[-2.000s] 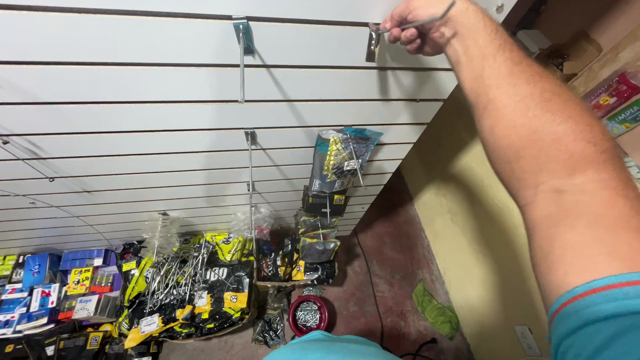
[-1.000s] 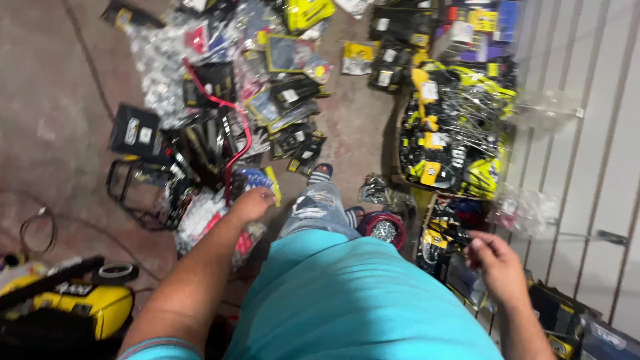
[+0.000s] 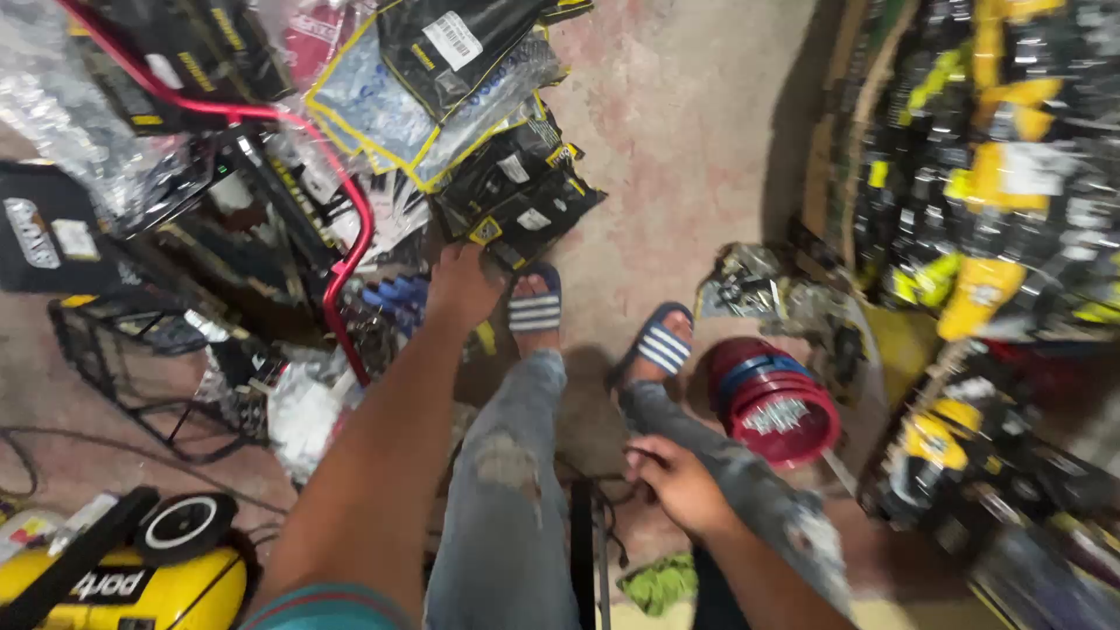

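Observation:
My left hand point(image 3: 465, 284) reaches down at the near edge of black plastic packages point(image 3: 525, 206); its fingertips are partly hidden, and whether it touches a package cannot be told. Over the right leg of the ripped jeans, my right hand point(image 3: 678, 481) is held with curled fingers, and nothing clear shows in it. A red handlebar-like tube point(image 3: 363, 219) curves to the left of my left hand. Beyond my right hand stands a red bucket point(image 3: 787, 420) with small metal pieces inside.
Boxes of black and yellow packages point(image 3: 980, 175) line the right side. A black metal rack point(image 3: 157, 407) and a yellow tank point(image 3: 166, 591) lie at left. A green cloth point(image 3: 661, 584) is on the floor point(image 3: 674, 131), near a small clear bag point(image 3: 744, 284) further up.
The view has swung from the slatted wall down to the floor. My left hand now reaches forward beside the black packages. My right hand has moved from the boxes to over my leg.

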